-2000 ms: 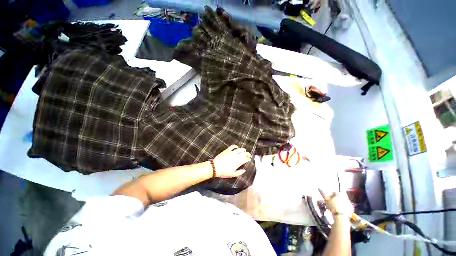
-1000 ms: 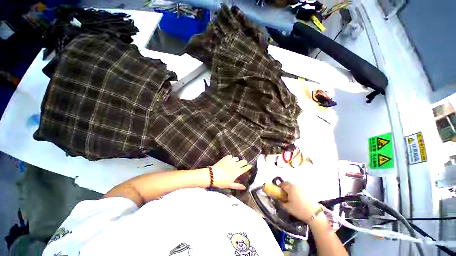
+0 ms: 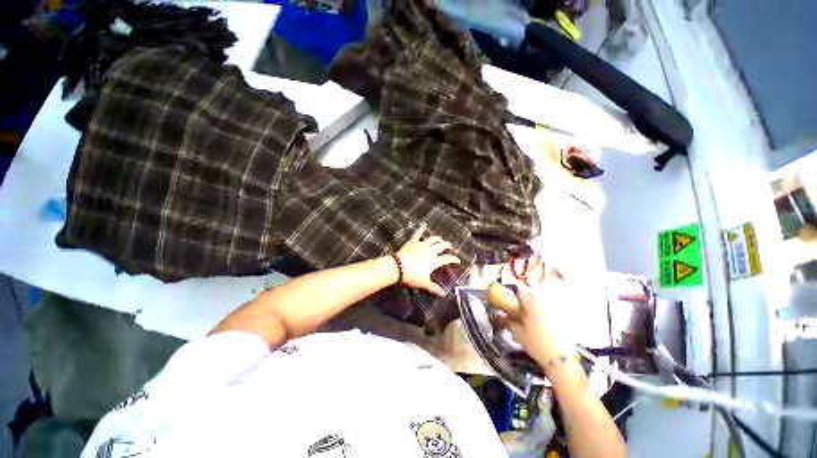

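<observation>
Dark brown plaid cloth with thin cream lines [image 3: 345, 210] lies across the table's middle, joining a wide plaid pile [image 3: 179, 170] on the left and a rumpled one [image 3: 448, 125] on the right. My left hand [image 3: 428, 262] lies flat on the near right part of the cloth, fingers spread. My right hand [image 3: 527, 315] grips the handle of a steam iron [image 3: 491, 340]. The iron is tilted, with its pointed tip beside the cloth's right edge, close to my left fingers. Any padded arm under the cloth is hidden.
Orange-red scissor loops [image 3: 527, 268] lie right of the cloth. A metal iron rest [image 3: 632, 309] stands at the right edge, with hose and cable [image 3: 663, 386] trailing right. A small dark reddish item [image 3: 580, 162] lies farther back. A black padded arm [image 3: 618, 88] stands beyond the table.
My right hand has brought the iron left from the rest area to the cloth's right edge, turning it slightly over the last second. My left hand has shifted a little up and right, fingers more spread.
</observation>
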